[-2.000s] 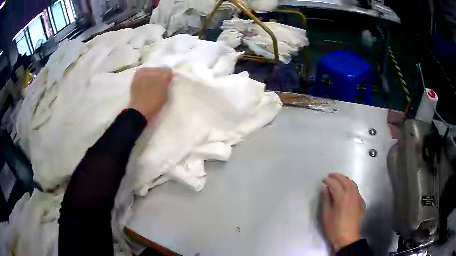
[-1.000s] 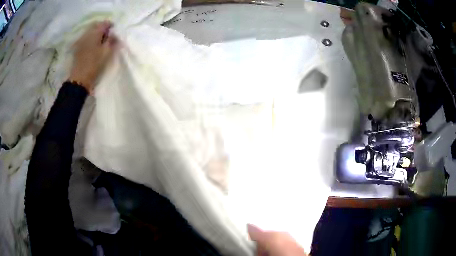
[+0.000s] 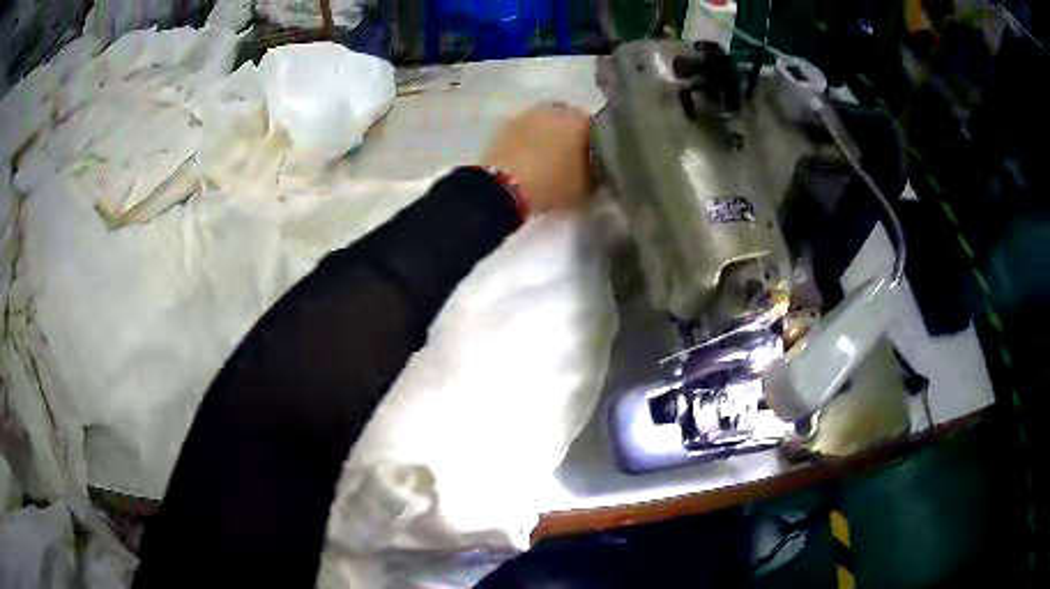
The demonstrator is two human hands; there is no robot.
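Observation:
A white garment piece [image 3: 518, 334] lies spread on the table left of the sewing machine, glaring under the lamp, its lower part bunched at the table's front edge. My left hand [image 3: 543, 159] is at the cloth's far end, close beside the grey-beige machine body [image 3: 691, 184]. It is blurred and its fingers are hidden, so its grip cannot be told. My dark left sleeve crosses over the cloth. The presser foot and needle area [image 3: 714, 408] is brightly lit, with no cloth under it that I can see. My right hand is not in view.
Heaped white fabric [image 3: 127, 150] covers the table's left side. The white lamp head [image 3: 835, 351] hangs right of the needle area on a bent stalk. A flat black object [image 3: 930, 265] lies right of the machine. A blue stool [image 3: 489, 25] stands beyond the table. A wooden edge [image 3: 645, 509] runs along the front.
My left hand has moved from the fabric heap at left across to the machine body. My right hand has left the picture. The cloth has shifted, and the machine now shows nearer the middle.

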